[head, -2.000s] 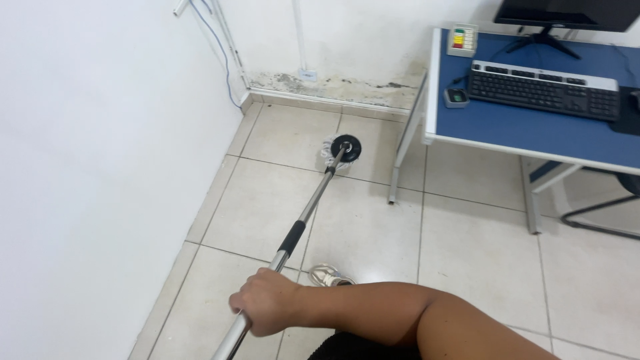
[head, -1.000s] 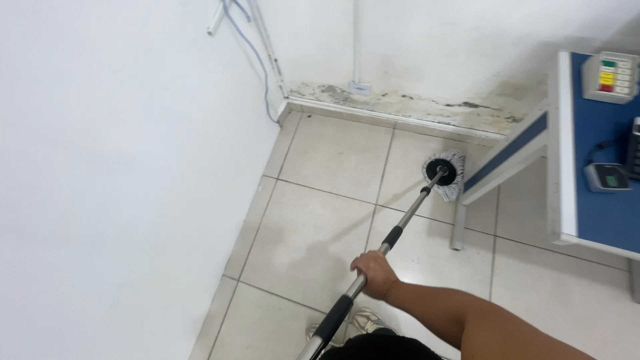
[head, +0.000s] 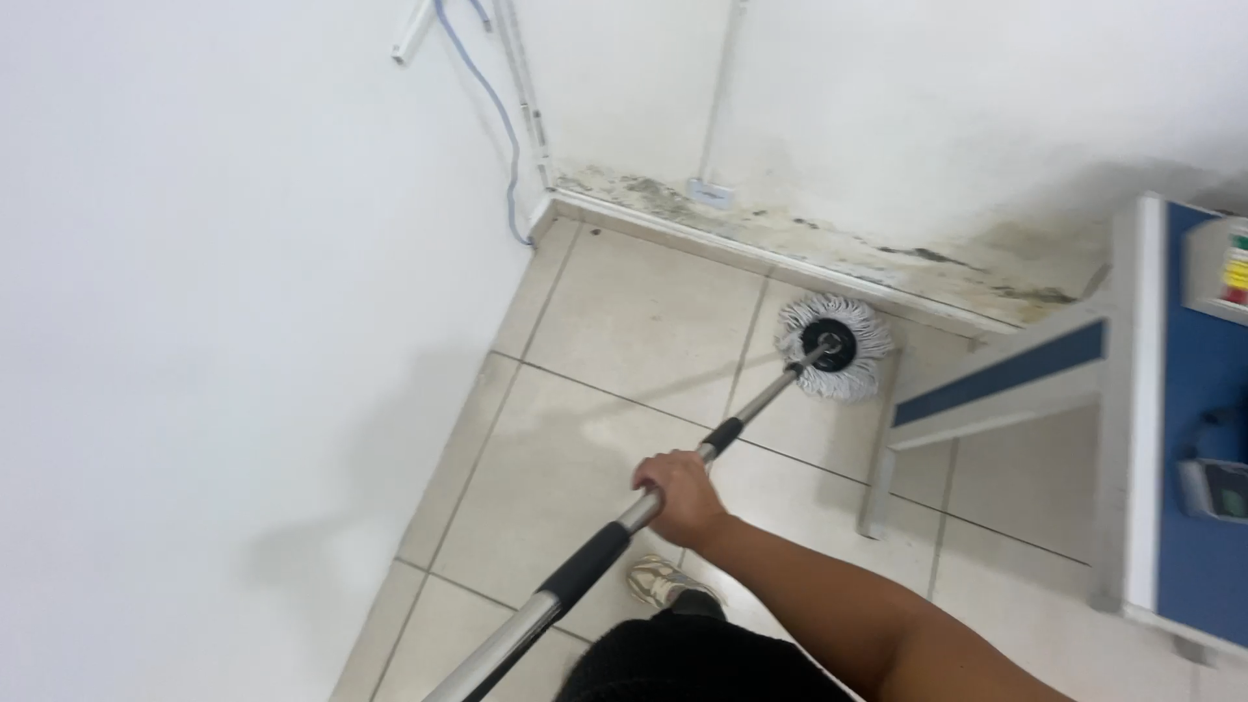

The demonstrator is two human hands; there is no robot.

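My right hand (head: 680, 497) is closed around the metal handle of a spin mop (head: 531, 629), between its two black grips. The handle slants from the lower left up to a round black plate ringed with white string strands, the mop head (head: 863, 375). That head lies on the tiled floor near the back wall's baseboard, just left of the desk's leg. My left hand is out of view. Below my right hand a light sneaker (head: 658, 581) shows on the floor.
A desk with a blue top (head: 1199, 575) and grey metal legs (head: 877, 487) stands at the right. A blue cable (head: 502, 112) hangs by the corner. The back wall has a low outlet box (head: 710, 193) and peeling, stained paint (head: 916, 255). A white wall (head: 244, 292) borders the floor at left.
The mop head has moved from beside the desk's leg closer to the back baseboard since one second ago. My right hand still holds the handle. The view has shifted from two seconds ago.
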